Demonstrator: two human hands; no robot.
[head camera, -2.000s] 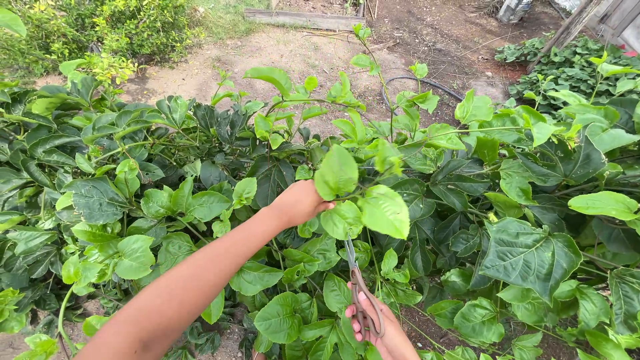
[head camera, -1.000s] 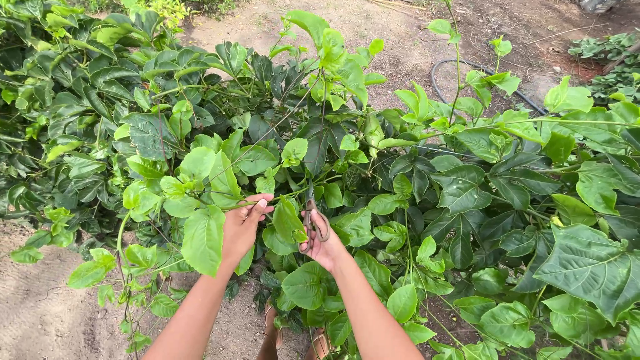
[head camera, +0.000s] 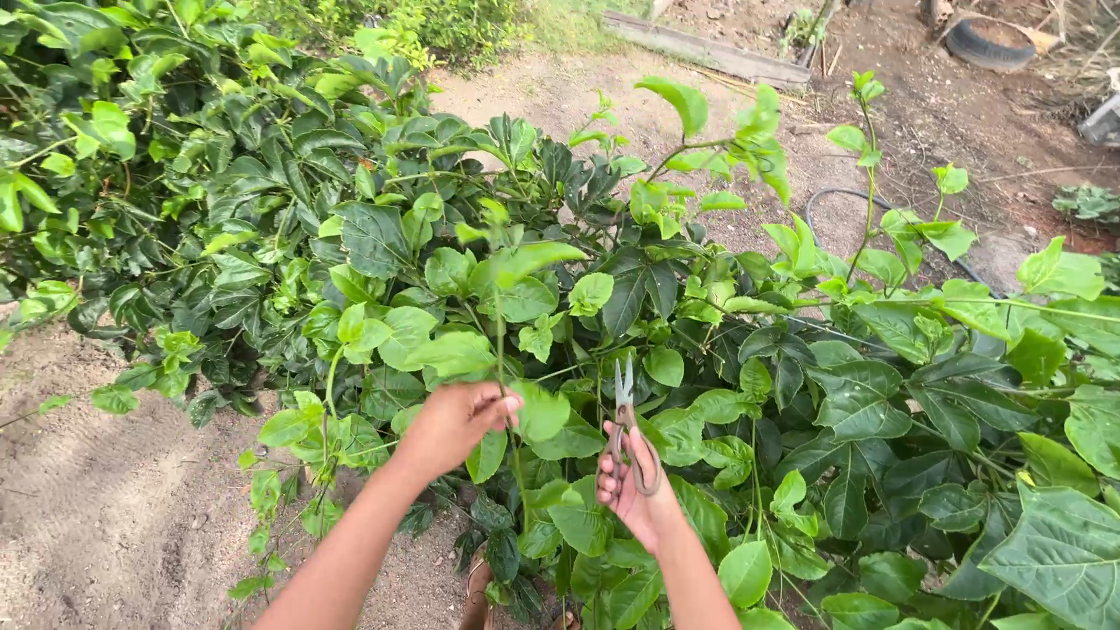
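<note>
My left hand (head camera: pixel 457 429) pinches a thin green leafy stem (head camera: pixel 500 337) between thumb and fingers. The stem stands upright, its upper leaves blurred, and its lower part runs down below my hand. To the right, my right hand (head camera: pixel 632 481) holds a pair of scissors (head camera: pixel 624 394) by its brown handles. The short metal blades point up and are slightly apart, with nothing seen between them. Dense vine foliage (head camera: pixel 490 289) with broad green leaves lies behind and around both hands. Whether the stem is still joined to the vine cannot be told.
Bare sandy ground (head camera: pixel 114 499) lies at the lower left. Beyond the vine are a wooden plank (head camera: pixel 709 52), a thin dark hose (head camera: pixel 884 206) and an old tyre (head camera: pixel 989 45). A sandaled foot (head camera: pixel 478 586) shows at the bottom, under the leaves.
The scissors, among the leaves near my left hand one second ago, are now in plain sight with blades up. My left hand holds the stem upright. The view has shifted.
</note>
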